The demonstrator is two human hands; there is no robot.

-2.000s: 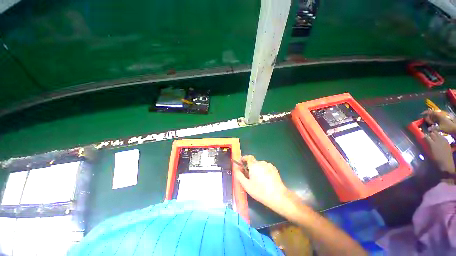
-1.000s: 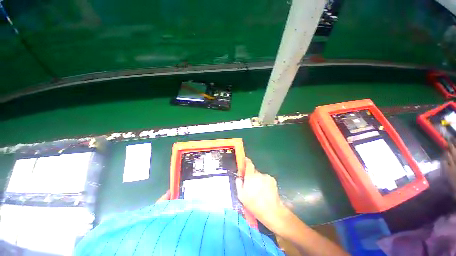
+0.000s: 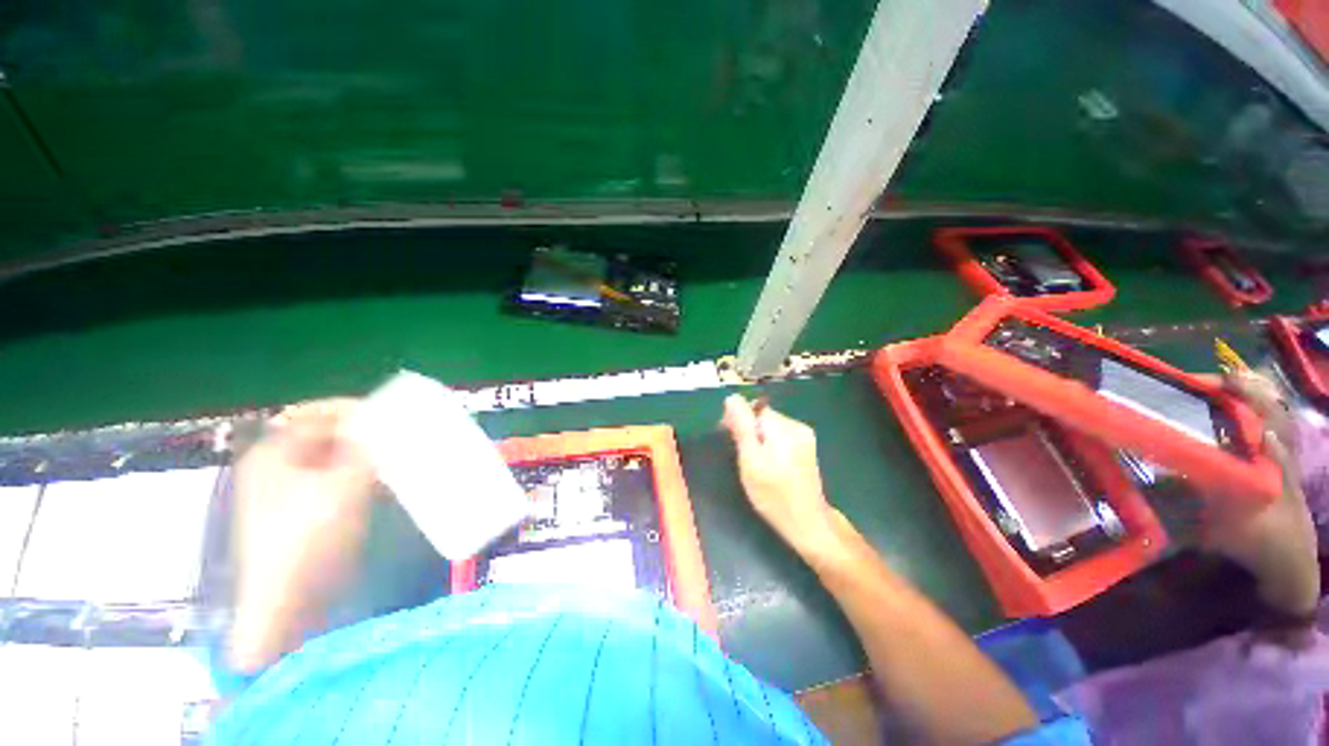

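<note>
My left hand, blurred, holds a plain white card by its left end. The card is raised and tilted over the upper left corner of the red frame. An open tablet lies in this frame, with silver shields and a white rectangle showing. My blue sleeve or clothing covers its lower part. My right hand is off the frame to the right, above the dark-green bench. Its fingertips are pinched together near the white edge rail; whether something small is between them cannot be told.
White rectangles lie in a shiny tray at left. An unframed tablet assembly lies beyond the edge rail. A slanted pale post stands ahead. At right, another person's hand holds a red-framed tablet over another frame.
The white card has left the bench and is now in my left hand. My right hand has moved off the frame, up and right. The neighbour's upper framed tablet has been lifted.
</note>
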